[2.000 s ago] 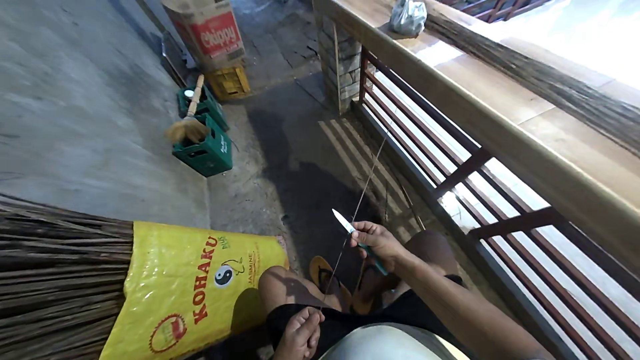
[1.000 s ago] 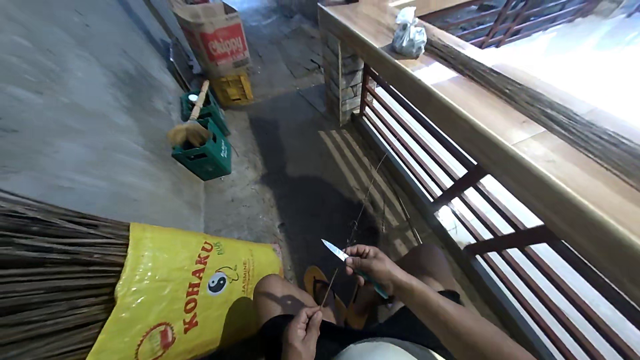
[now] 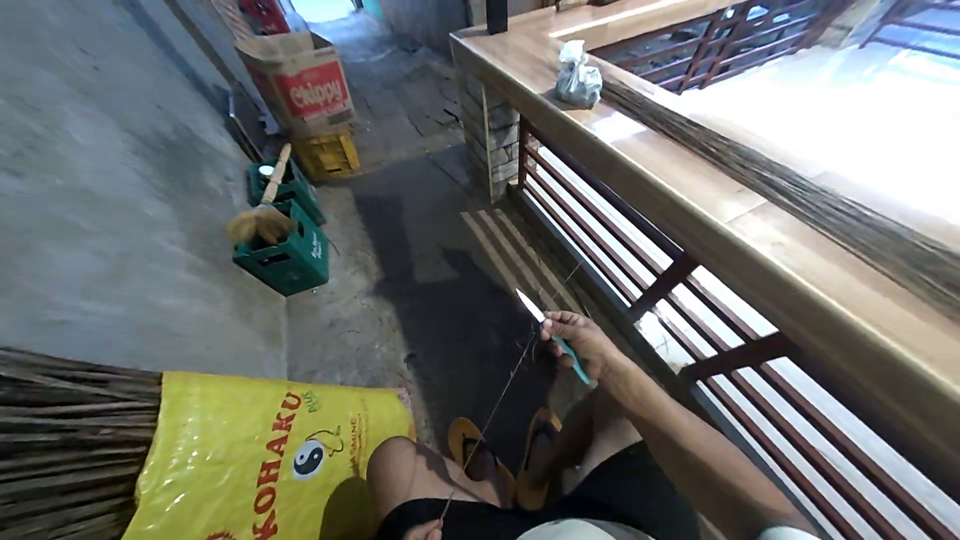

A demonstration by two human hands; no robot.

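My right hand (image 3: 581, 341) is closed around a small knife (image 3: 571, 358) with a teal handle; its pale blade points up and to the left, away from me. At the bottom edge, partly cut off, my left hand (image 3: 426, 531) pinches the lower end of a thin brown stalk (image 3: 499, 397). The stalk slants up from there to the knife and my right fingers, where fine shreds hang about it. Whether the blade touches the stalk cannot be told.
A yellow sack (image 3: 345, 427) lies at left beside a bundle of dark sticks (image 3: 75, 442). Green crates (image 3: 289, 259) with a brush stand by the wall. On the ledge (image 3: 675, 180) at right are a tied plastic bag (image 3: 579, 79) and long thin stalks (image 3: 780, 180).
My left hand has moved down toward the lower edge of the view, so the two hands are farther apart along the stalk. The knife has stayed in my right hand.
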